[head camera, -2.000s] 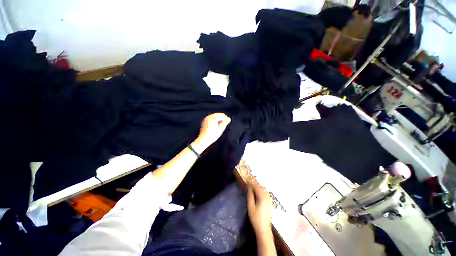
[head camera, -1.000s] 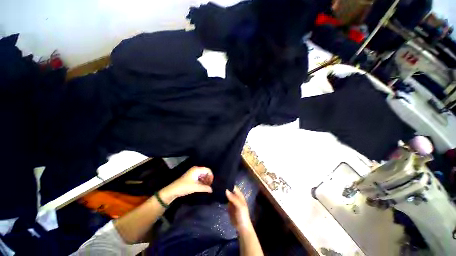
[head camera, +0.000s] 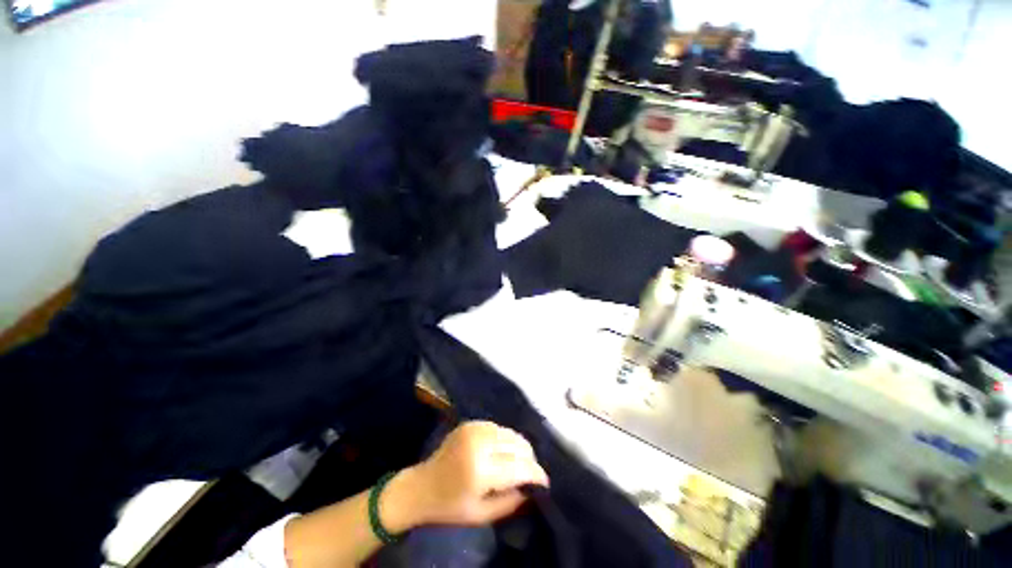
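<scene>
My left hand (head camera: 477, 475), with a green bracelet at the wrist, is closed on the edge of the black garment body (head camera: 255, 333) at the lower middle. A strip of this cloth runs from the large crumpled mass at the left, over the table's front edge, to the bottom of the view. My right hand is not in view. The white sewing machine (head camera: 821, 366) stands at the right, its needle end over the bed plate. No cloth shows under the needle.
A flat black panel (head camera: 605, 246) lies behind the needle end. A dark bundle (head camera: 827, 530) is at the lower right, below the machine arm. A pink-topped pot (head camera: 710, 251) sits behind the machine head. Another sewing machine (head camera: 710, 124) stands farther back. A white wall is at the left.
The view has swung right, showing more of the machine. The cloth held by my left hand now stretches across the table's front edge. My right hand has gone out of view.
</scene>
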